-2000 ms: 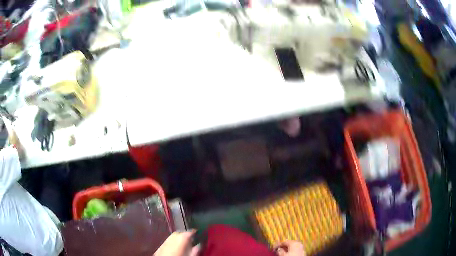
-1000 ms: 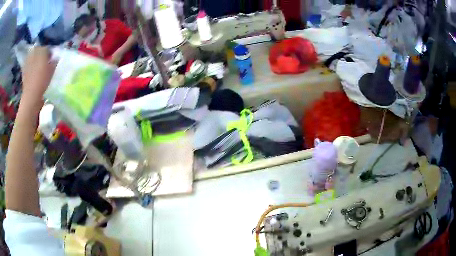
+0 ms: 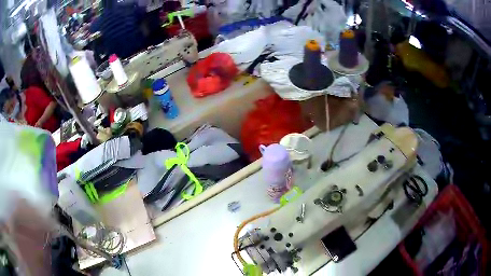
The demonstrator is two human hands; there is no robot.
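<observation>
A clear plastic bag with green and purple contents (image 3: 33, 161) is large and blurred at the left edge. A blurred skin-toned part of my left hand or forearm (image 3: 29, 234) shows just below it; the fingers cannot be made out, nor whether they hold the bag. My right hand is out of the picture. A lilac patterned flask (image 3: 277, 170) stands upright behind the cream sewing machine head (image 3: 334, 199), beside a white-cream lidded cup (image 3: 295, 144). A small black rectangle, perhaps a phone (image 3: 338, 243), lies on the machine bed.
Grey and black cut pieces with neon-green ties (image 3: 212, 156) lie behind the white table (image 3: 199, 237). Farther back are a blue bottle (image 3: 165, 99), red plastic bags (image 3: 272, 124) and dark thread cones (image 3: 311, 64). A red crate (image 3: 463, 210) stands at right. A person in red (image 3: 39, 105) is at far left.
The view has swung from the tabletop and crates to the table's back, then turned further right. The plastic bag, at my left hand a second ago, is now lower at the left edge.
</observation>
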